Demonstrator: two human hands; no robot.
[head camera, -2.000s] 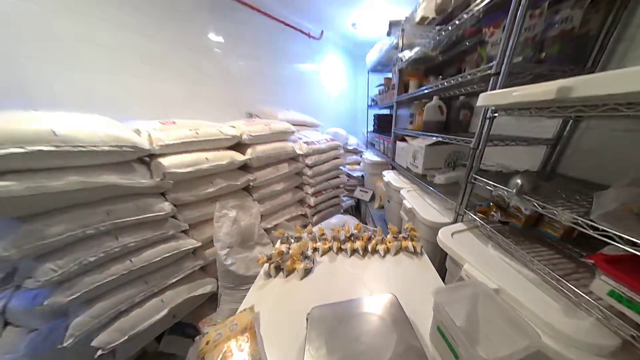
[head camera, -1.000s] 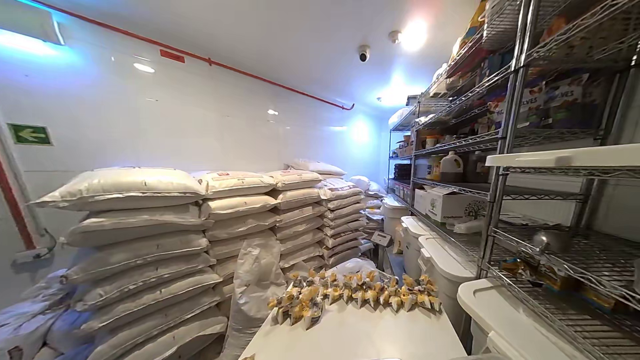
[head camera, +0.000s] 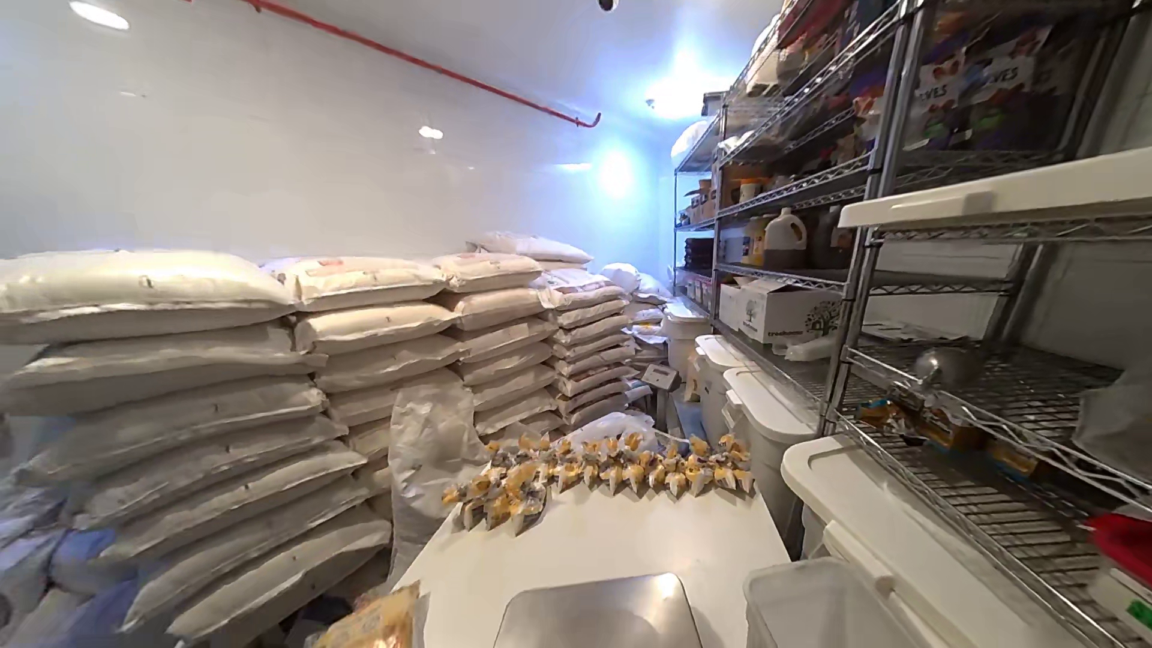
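Neither my left hand nor my right hand shows in the head view. A white table (head camera: 630, 531) reaches away from the lower middle. Many small clear bags with yellow-orange tops (head camera: 621, 468) stand in rows along its far end. At the near end lies a flat stainless steel plate (head camera: 598, 616), cut off by the lower edge of the view. A plastic bag with yellow-orange printing (head camera: 373, 621) is at the table's near left corner. To the right of the steel plate is a translucent plastic container (head camera: 823, 603).
Tall stacks of filled white sacks (head camera: 378, 328) line the left wall. White lidded bins (head camera: 769, 405) stand along the right, below wire shelving (head camera: 792, 193) with a jug, boxes and bags. A large white sack (head camera: 432, 459) leans beside the table. A digital scale display (head camera: 660, 376) stands behind.
The view has tilted up and then back down. The bags and sacks have not plainly moved.
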